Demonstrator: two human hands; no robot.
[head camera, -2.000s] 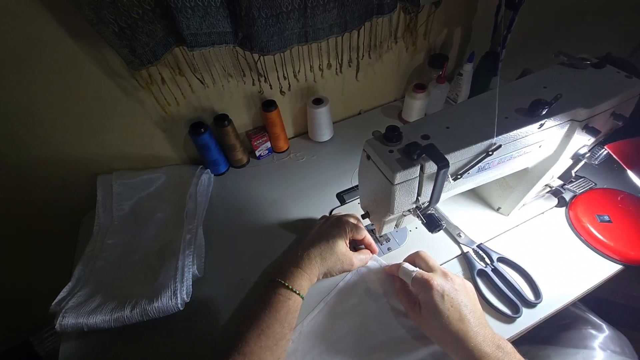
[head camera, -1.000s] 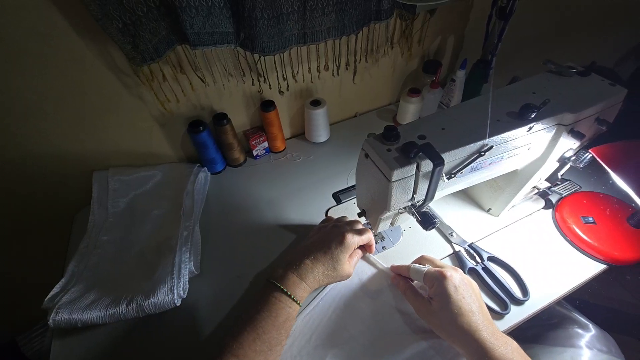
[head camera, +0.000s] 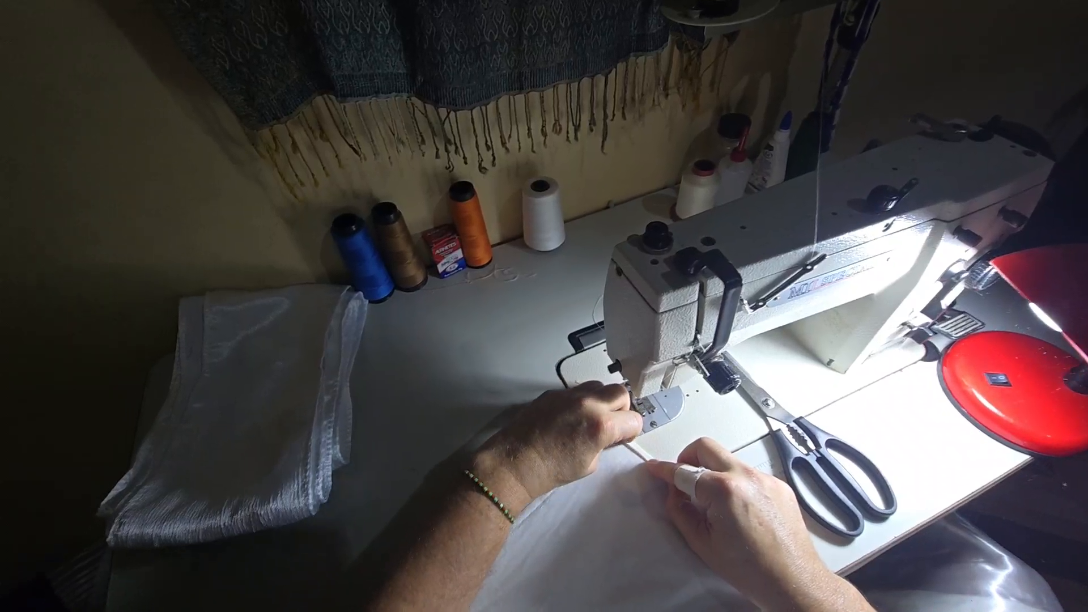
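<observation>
A white sewing machine (head camera: 654, 340) stands on the table, its needle area above a metal throat plate (head camera: 667, 410). Just in front of that plate, my left hand (head camera: 569, 429) pinches the edge of a sheer white fabric (head camera: 586, 544). My right hand (head camera: 731, 510), with white tape round one finger, grips the same edge slightly nearer to me, so a narrow folded strip shows between the hands. The fingertips of my left hand are partly hidden beside the presser foot. Black-handled scissors (head camera: 829, 472) lie right of my right hand, their blades pointing toward the machine.
Folded white fabric (head camera: 246, 408) lies at the left. Thread cones in blue (head camera: 363, 259), brown (head camera: 399, 246), orange (head camera: 471, 225) and white (head camera: 543, 217) line the wall, with a small red box (head camera: 444, 251) among them. A red lamp base (head camera: 1011, 391) sits at the right; bottles (head camera: 697, 189) stand behind the machine.
Between two seconds and one second ago, my right hand moved slightly away from my left, exposing more of the folded edge. Both hands still hold the fabric.
</observation>
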